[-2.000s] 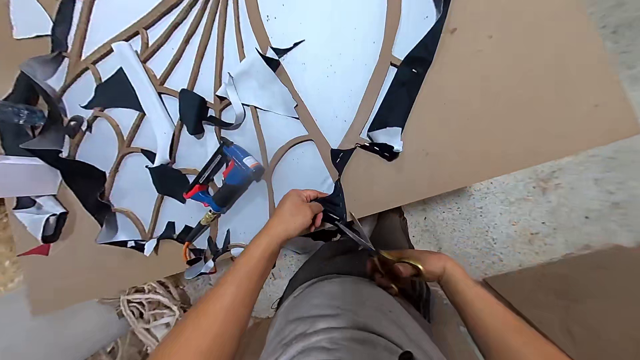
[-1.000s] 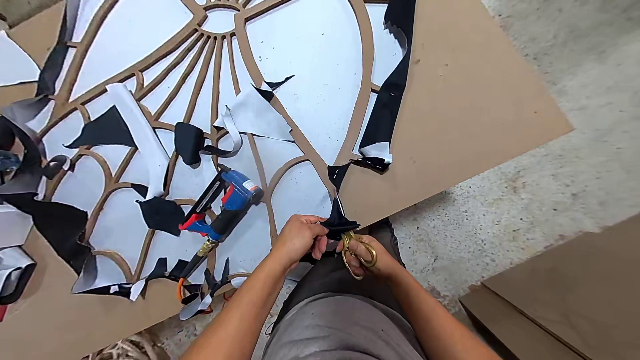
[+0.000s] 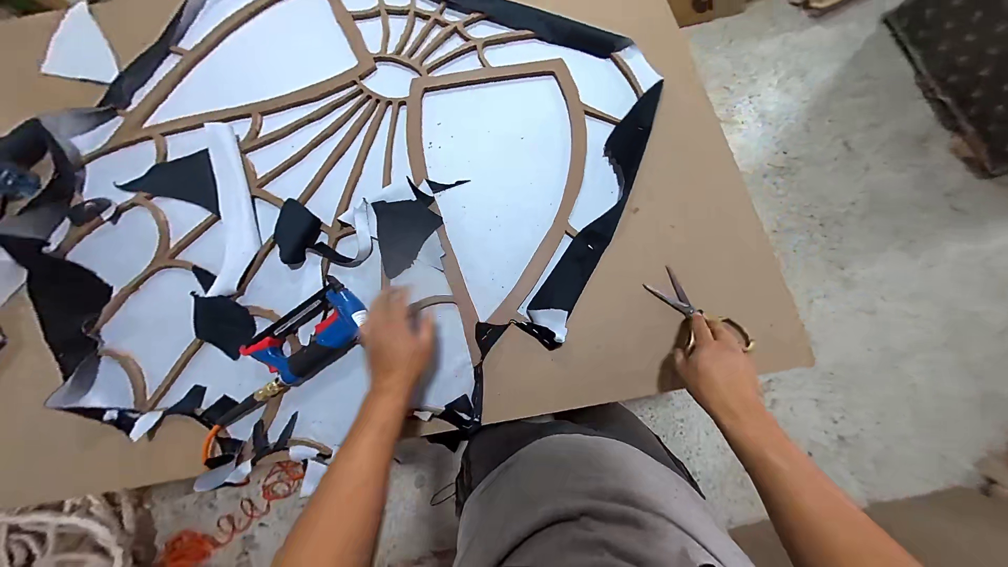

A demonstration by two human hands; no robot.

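My right hand point(image 3: 720, 366) is around the gold-coloured handles of a pair of scissors point(image 3: 681, 303), low over the brown board point(image 3: 669, 228), with the blades parted. My left hand point(image 3: 398, 339), blurred, is over the white fabric beside a blue and black pneumatic staple gun point(image 3: 315, 335); whether it touches anything cannot be told. The staple gun lies on a brown openwork frame point(image 3: 575, 157) backed with white fabric point(image 3: 492, 173). Black fabric point(image 3: 587, 260) wraps the frame's right edge. A dark fabric scrap point(image 3: 405, 232) lies above my left hand.
More black and white scraps point(image 3: 224, 323) lie across the frame. An orange coiled air hose point(image 3: 236, 520) hangs by the board's lower left edge, near a heap of pale rope or cloth strips point(image 3: 67, 535). A dark patterned item point(image 3: 957, 79) is on the concrete floor at the upper right.
My right hand has carried the scissors away from the frame's bottom corner, to the right onto the board. My left hand has let go of the black fabric there and moved toward the staple gun. The view has shifted.
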